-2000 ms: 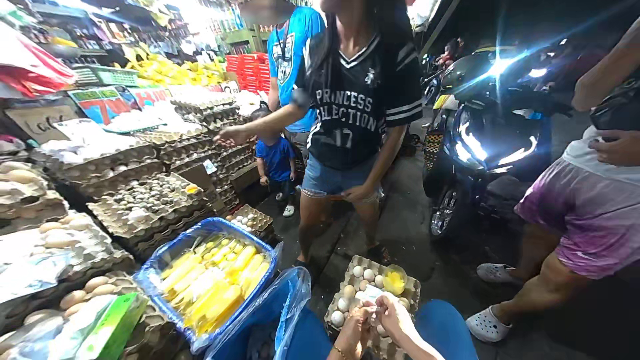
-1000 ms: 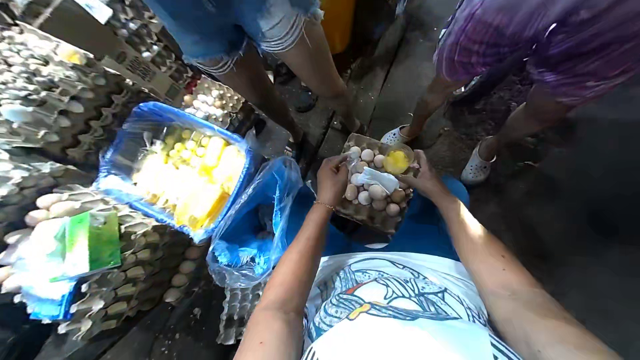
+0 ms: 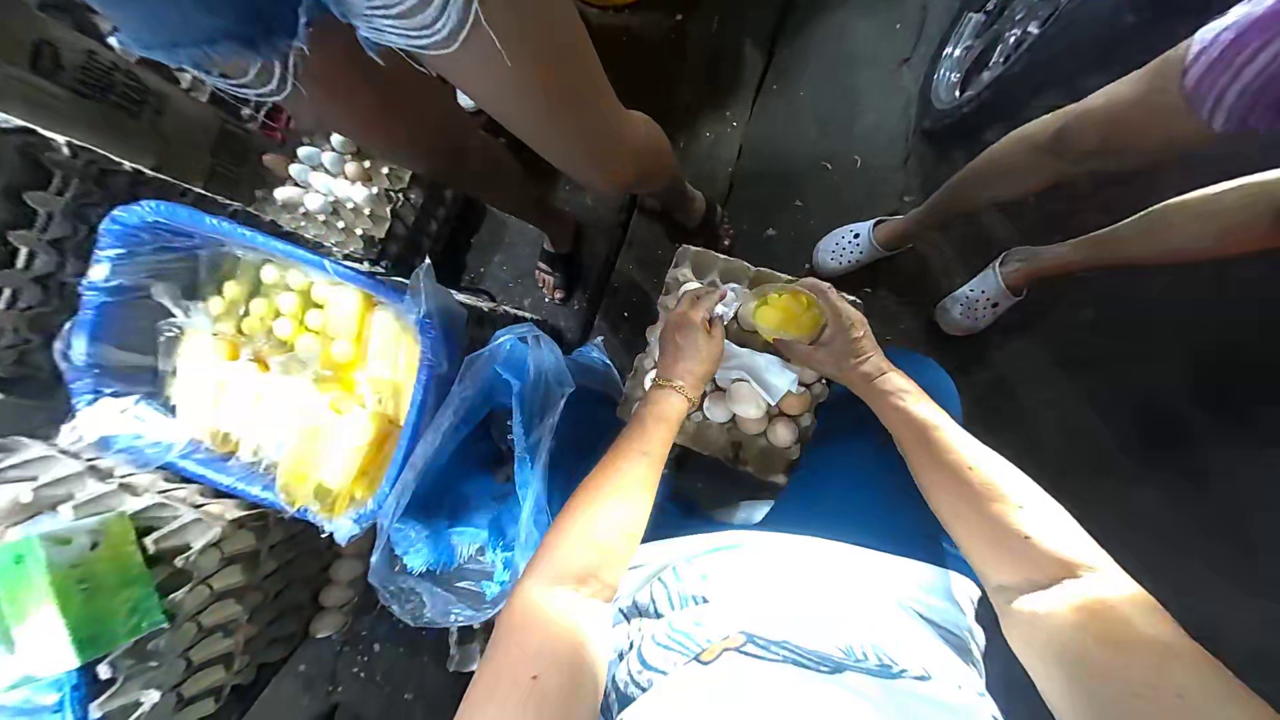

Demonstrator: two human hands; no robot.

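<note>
A cardboard egg tray (image 3: 735, 458) rests on my lap with several eggs (image 3: 745, 399) in its cups. Across the eggs lies a folded white cloth or tissue (image 3: 762, 372). My right hand (image 3: 838, 335) grips a small clear container of yellow contents (image 3: 788, 314) at the tray's far right. On the tray's left side is my left hand (image 3: 692, 340), with a bracelet at the wrist and its fingertips against a crumpled white piece (image 3: 728, 302). Whether those fingers grip the piece is unclear.
At left stands a blue plastic-lined tub (image 3: 262, 240) of yellow packets, with an open clear-and-blue plastic bag (image 3: 470, 500) beside it. Stacked egg trays (image 3: 215, 600) and a green packet (image 3: 85, 590) lie lower left. Two people's legs (image 3: 1090, 150) (image 3: 560, 90) stand ahead, near a wheel (image 3: 985, 50).
The view has tilted down since two seconds ago. My hands, together over the tray then, are now apart on its two sides, and the yellow-filled container is in my right hand.
</note>
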